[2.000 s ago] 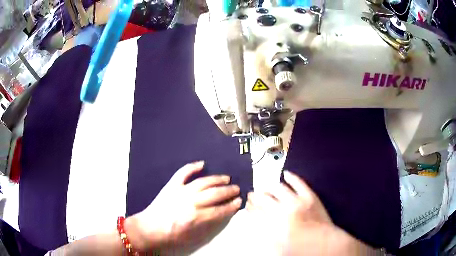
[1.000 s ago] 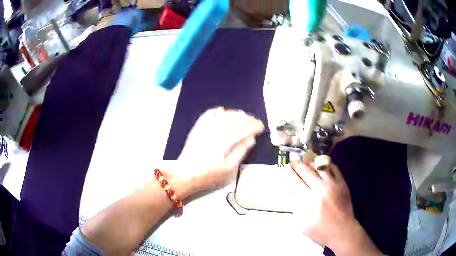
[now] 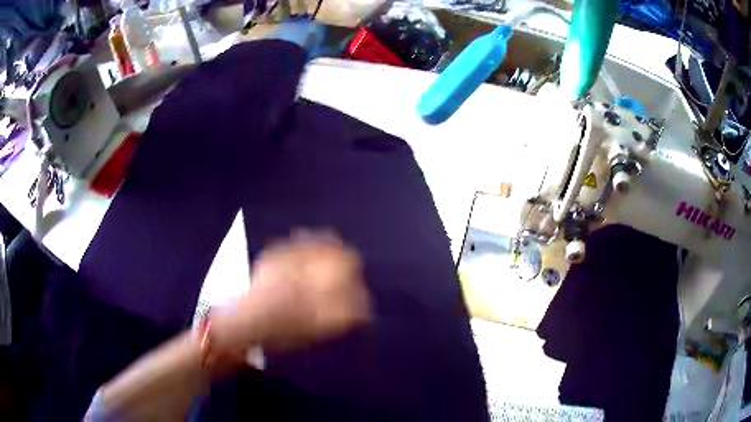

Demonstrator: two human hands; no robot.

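Note:
My left hand (image 3: 309,284) is blurred and lies over a dark purple cut panel (image 3: 362,198) left of the machine; its fingers are too blurred to read. That panel overlaps another dark purple piece (image 3: 181,140) at the far left. My right hand is not in view. The presser foot area of the cream-white sewing machine (image 3: 659,177) has no cloth under it, and the pale metal throat plate (image 3: 490,247) shows. A stepped-edge dark purple piece (image 3: 622,317) lies under the machine arm at the right.
A bright blue bar (image 3: 465,74) and a teal-green tapered shape (image 3: 586,45) hang above the table. Another machine part (image 3: 74,111) and a red item (image 3: 115,165) are at the left edge. Yellow-green handles (image 3: 706,356) lie by the machine base.
The panel beside the needle has moved left, away from the foot, onto the left piece. My left hand has moved left and down. My right hand has left the picture. The view has shifted.

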